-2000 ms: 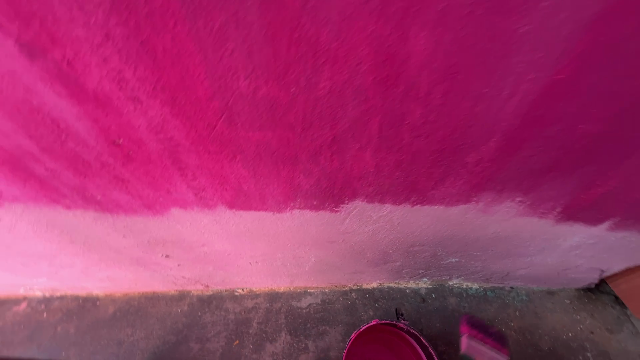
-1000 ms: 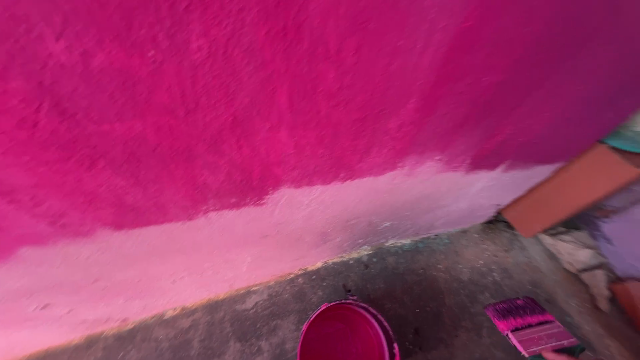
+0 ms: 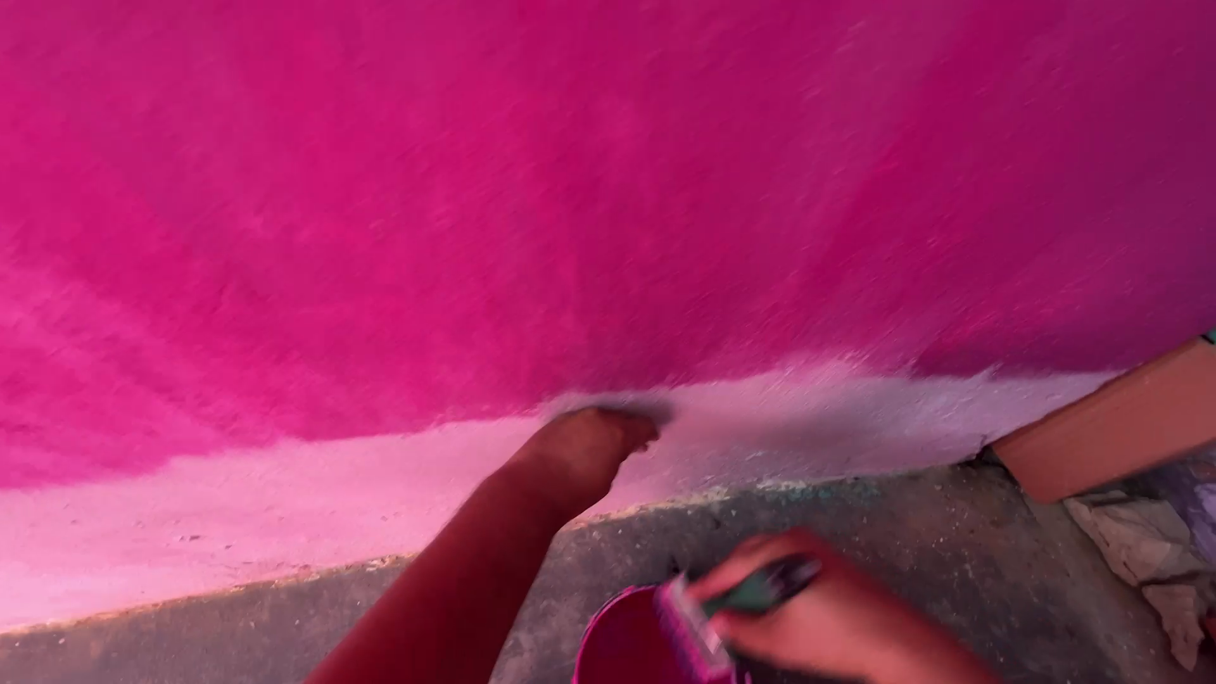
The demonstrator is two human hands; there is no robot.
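My left hand (image 3: 594,446) reaches to the wall at the pale pink strip (image 3: 361,484), just under the deep pink paint (image 3: 570,209). Its fingers are curled and partly turned away, so whether they touch the wall or grip anything is hidden. Lower right, my right hand (image 3: 779,598), blurred, grips the dark green handle of a wide paintbrush (image 3: 693,627). The brush's bristles are over the right side of a bucket of pink paint (image 3: 617,641), which is cut off by the bottom edge of the view.
A grey concrete floor (image 3: 959,560) meets the wall along a rough edge. At the right, a reddish-brown slanted block or board (image 3: 1121,418) rests against the wall's foot, with pale broken stones (image 3: 1135,532) below it.
Both hands have come into view. The paintbrush, which lay right of the bucket one second ago, is now in my right hand over the bucket.
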